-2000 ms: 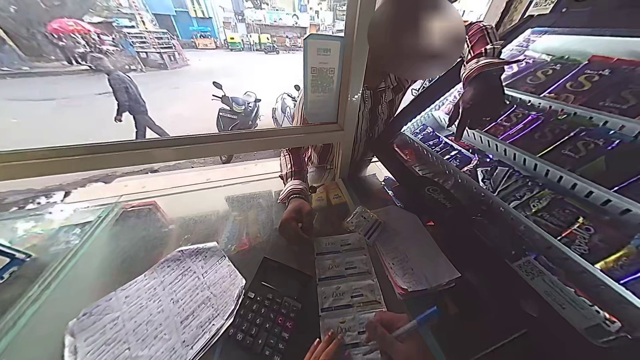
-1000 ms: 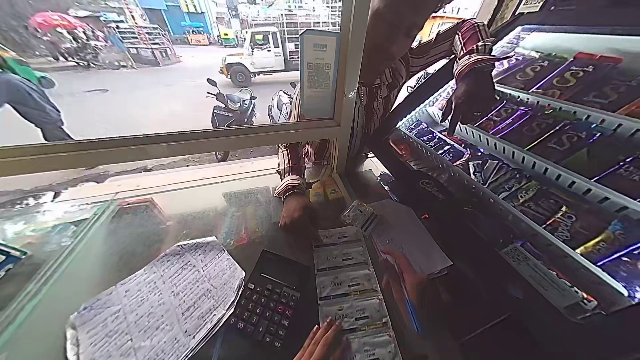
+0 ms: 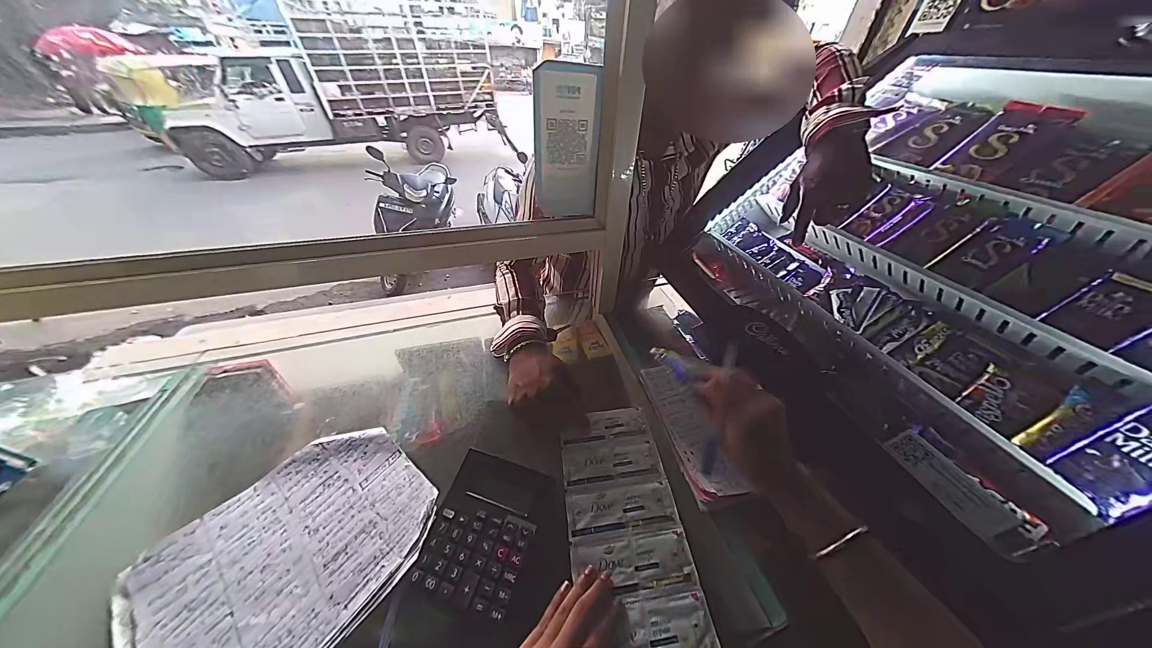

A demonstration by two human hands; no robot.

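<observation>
My left hand [image 3: 580, 612] lies with its fingers spread on the lower end of a strip of Dove sachets [image 3: 621, 510]. My right hand [image 3: 740, 416], with a metal bangle at the wrist, holds a blue pen [image 3: 709, 456] above a paper notepad [image 3: 686, 423]. Near the top of the pad, at my right fingers, is a blurred small packet [image 3: 673, 358]. A black calculator [image 3: 481, 535] rests left of the sachets. Farther left lies a stack of handwritten sheets [image 3: 288, 540].
Across the counter, a person in a striped shirt rests one hand [image 3: 533, 373] beyond the sachets and reaches the other [image 3: 832, 180] over a chocolate display rack [image 3: 972, 243]. A window frame [image 3: 315, 261] and yellow packets [image 3: 580, 342] stand ahead.
My right hand has moved from the sachet strip to the notepad, then up over its top. The small packet lay on the pad's upper end before. Outside, a truck has moved left.
</observation>
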